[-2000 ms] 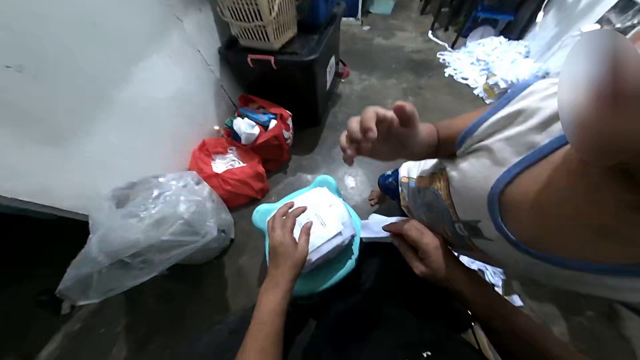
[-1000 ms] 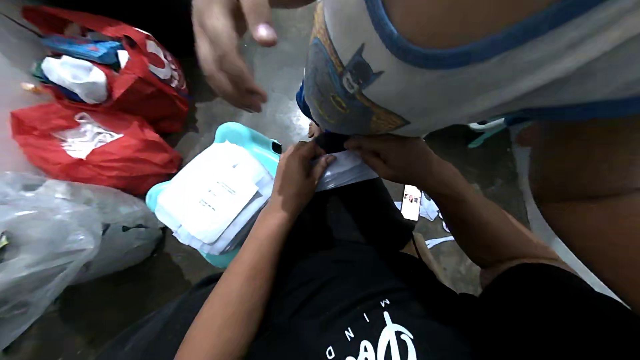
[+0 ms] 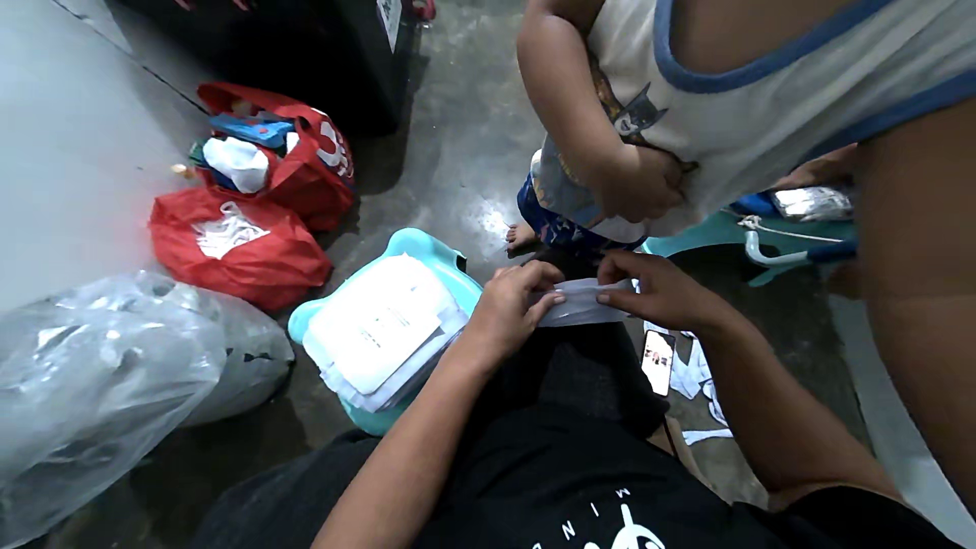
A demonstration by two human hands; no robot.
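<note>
Over my dark-clothed leg, a thin white translucent strip or flat packet (image 3: 581, 303) is stretched between both hands; its material cannot be told. My left hand (image 3: 518, 305) pinches its left end between thumb and fingers. At its right end, my right hand (image 3: 648, 288) grips it the same way. Left of my left forearm, a stack of white sheets or flat packets (image 3: 381, 320), the top one bearing writing, lies on a turquoise plastic stool (image 3: 309, 324).
Another person (image 3: 732, 114) stands close in front, at the right. Red bags (image 3: 240, 259), a clear plastic bag (image 3: 99, 366) and a black bin (image 3: 305, 53) stand at the left. A phone (image 3: 657, 362) and white scraps (image 3: 690, 374) lie beside my leg.
My left hand has gone from the stack on the stool to the white strip, now held in both hands. The other person's raised hand has come down to their shirt. The view has tilted down.
</note>
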